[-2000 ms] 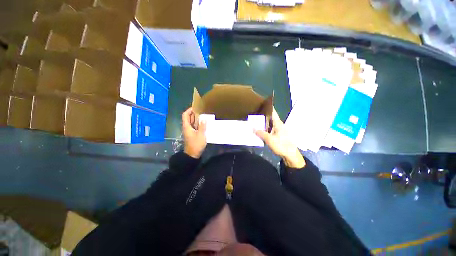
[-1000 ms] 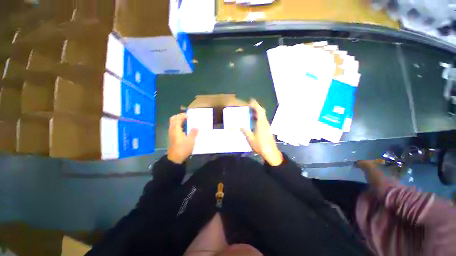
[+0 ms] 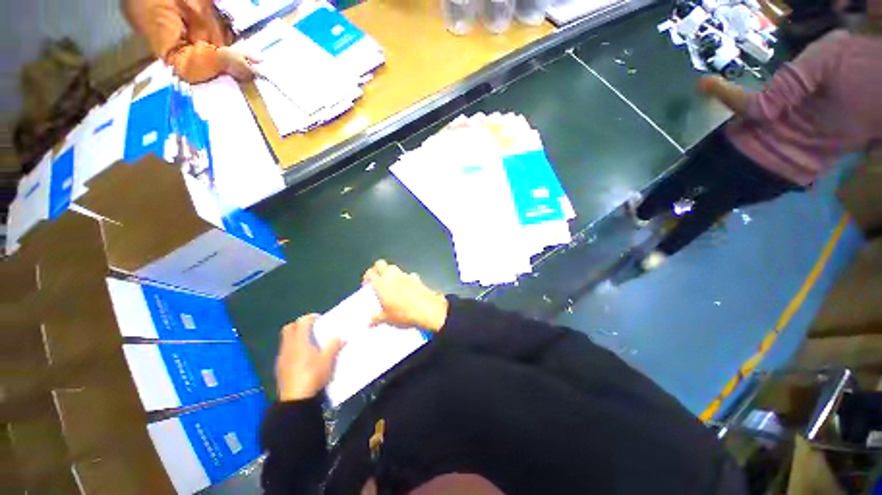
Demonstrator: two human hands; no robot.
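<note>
A single carton (image 3: 372, 355) stands between my hands at the bench's near edge, its white end face up and a bit of blue at its right side. My left hand (image 3: 306, 358) grips its left side. My right hand (image 3: 405, 298) lies on its far right edge, fingers bent over the white panels. The carton's inside is hidden. A fanned pile of flat cartons (image 3: 493, 193), white with a blue panel, lies on the dark green bench beyond my right hand.
Erected open cartons (image 3: 201, 377) stand at left, one larger-looking carton (image 3: 208, 261) behind them. A person's orange sleeve (image 3: 193, 60) reaches over flat cartons on the yellow-brown shelf (image 3: 411, 48). Another person in pink (image 3: 808, 106) stands at right near white parts (image 3: 720, 37).
The view has swung right and tilted up. The carton's brown flap and dark gap no longer show; white panels cover its top. The person in pink now appears farther up at right.
</note>
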